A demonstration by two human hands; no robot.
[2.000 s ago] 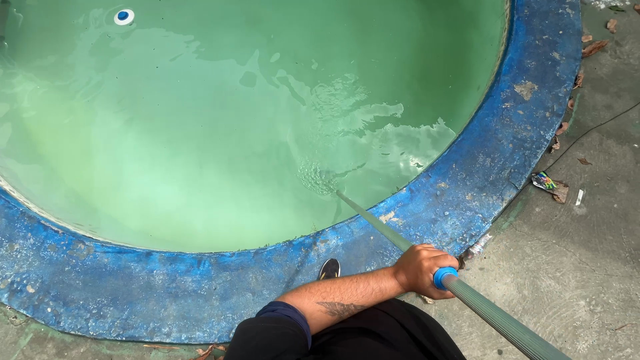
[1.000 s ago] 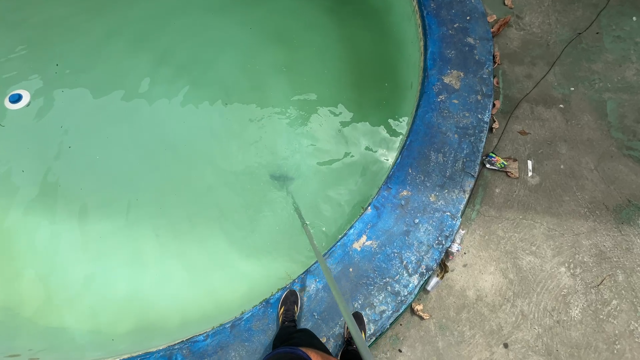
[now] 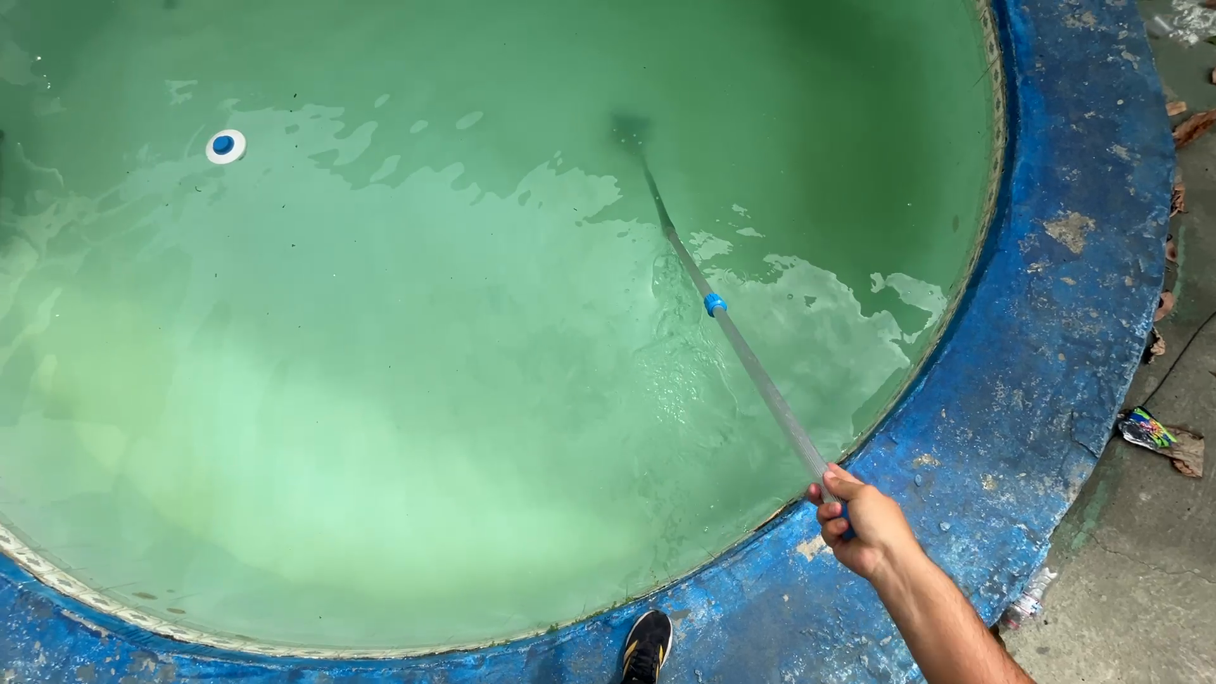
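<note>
My right hand (image 3: 860, 522) grips the near end of a ribbed telescopic pole (image 3: 765, 380) above the pool's blue rim. Partway along the pole is a blue locking collar (image 3: 715, 304); another blue part shows under my fingers. The pole slants forward and left into cloudy green water (image 3: 408, 380). At its submerged end is a dark, blurred head (image 3: 630, 128), whose kind I cannot tell. My left hand is out of view.
A round white float with a blue centre (image 3: 225, 146) is on the water. The curved blue rim (image 3: 1064, 332) borders the pool, with my shoe (image 3: 648, 646) on it. Outside lie a crumpled wrapper (image 3: 1147, 429), dry leaves (image 3: 1192, 128), a thin cable (image 3: 1178, 356) and a clear plastic bottle (image 3: 1029, 598).
Two seconds ago my left hand held the pole; now my right hand holds it. The pole's submerged head has moved farther out from the near rim. The view has shifted.
</note>
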